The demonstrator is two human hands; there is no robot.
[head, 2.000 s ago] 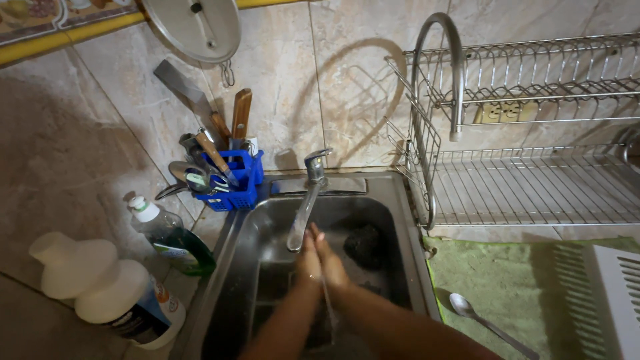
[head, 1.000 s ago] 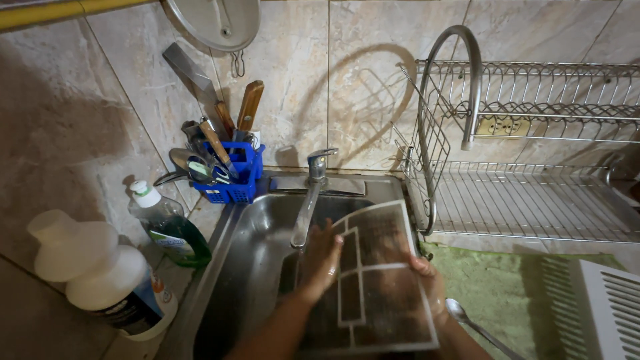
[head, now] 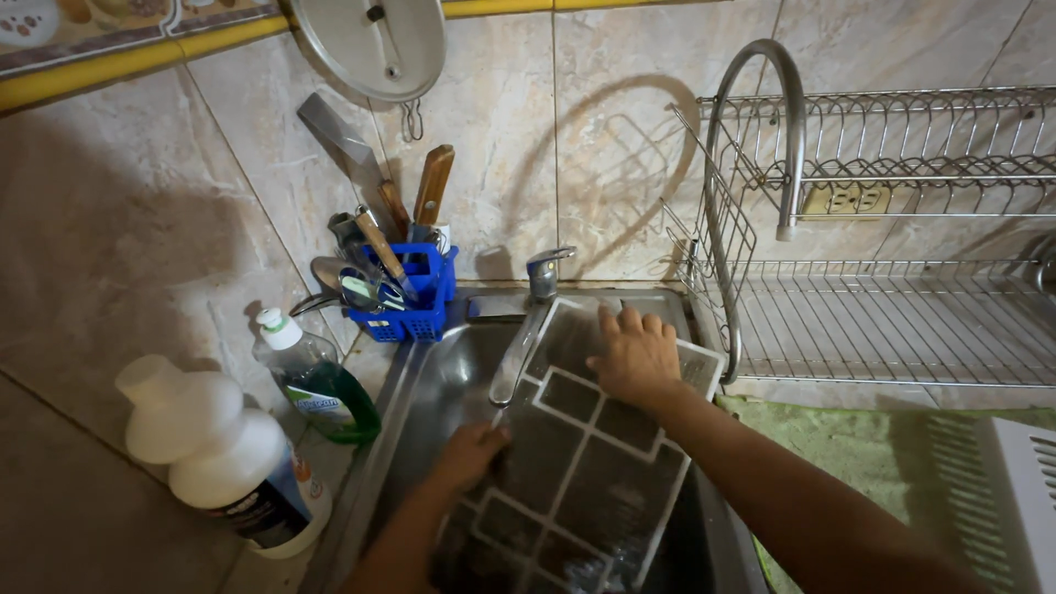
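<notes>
A flat rectangular mesh filter panel with a pale frame and ribs (head: 590, 433) lies tilted over the metal sink (head: 412, 437), beneath the chrome faucet (head: 516, 346). My left hand (head: 469, 458) grips the panel's left edge, just below the spout. My right hand (head: 639, 355) rests on the upper part of the panel, fingers spread a little and palm toward the mesh. The lower end of the panel is wet and runs out of view at the bottom.
Left of the sink stand a white plastic bottle (head: 235, 462), a green dish soap bottle (head: 318, 379) and a blue utensil basket (head: 404, 305). A wire dish rack (head: 899, 322) is at right, above a green cloth (head: 866, 470) and a white slatted panel (head: 1023, 487).
Two seconds ago my hands were together under the faucet without the panel; one second ago they held it. Now the panel is tilted under the spout, and my right hand has moved up onto its face.
</notes>
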